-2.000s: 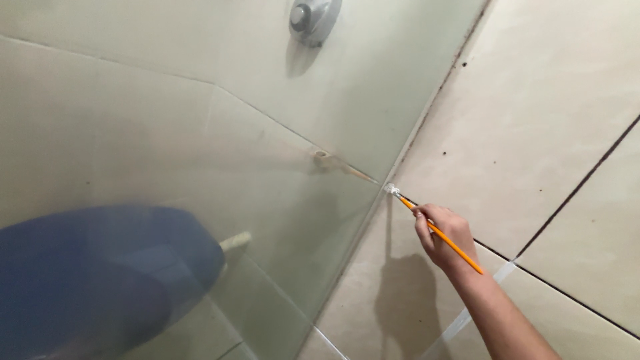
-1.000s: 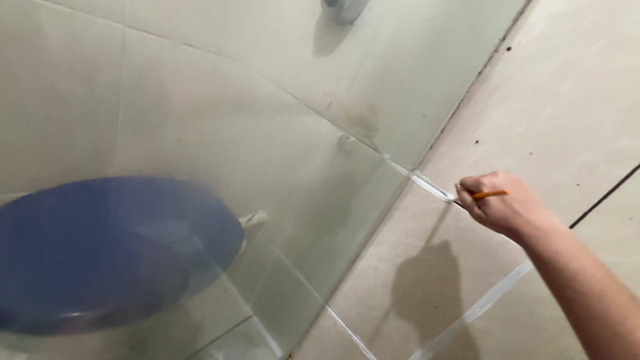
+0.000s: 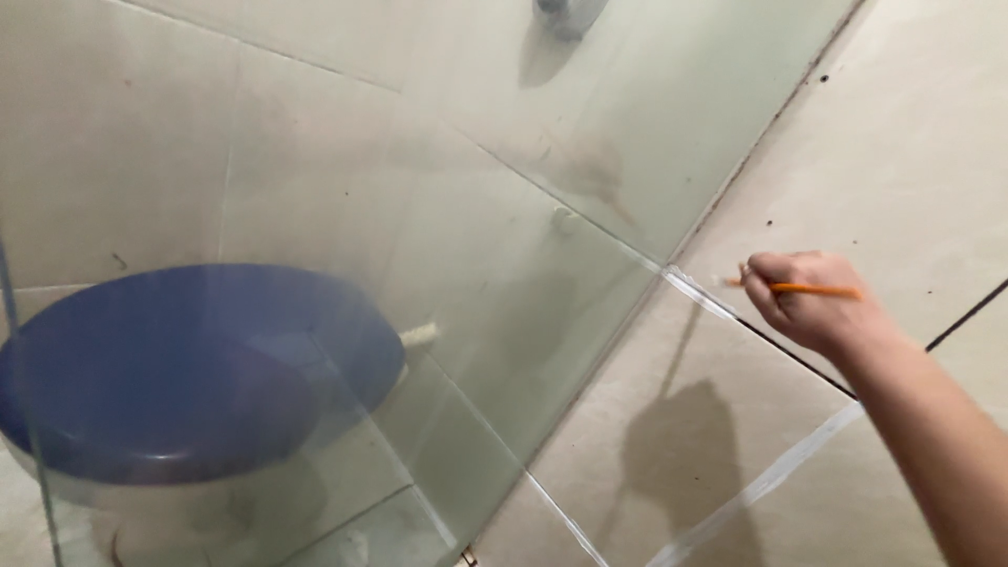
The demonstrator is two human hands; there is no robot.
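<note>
My right hand (image 3: pixel 803 303) grips a thin orange-handled paintbrush (image 3: pixel 819 290), its pale tip pointing left, just off the wall tiles. Below and left of the tip, wet-looking white coating (image 3: pixel 697 293) covers a short length of the grout line, starting at the glass panel's edge. From there the dark grout line (image 3: pixel 795 355) runs down to the right, uncoated, and meets a broad white-coated joint (image 3: pixel 760 482). The hand's shadow falls on the tile below. My left hand is out of view.
A greenish glass panel (image 3: pixel 488 331) borders the tiles along a diagonal, stained seam. Through it show a dark blue oval toilet lid (image 3: pixel 181 370) and, at the top, a rounded grey metal fitting (image 3: pixel 568 16). Another dark joint (image 3: pixel 967 315) lies at right.
White coating now lies along the joint beside the glass, which was dark two seconds ago. Since one second ago, the brush has lifted off the joint and its tip has come into sight.
</note>
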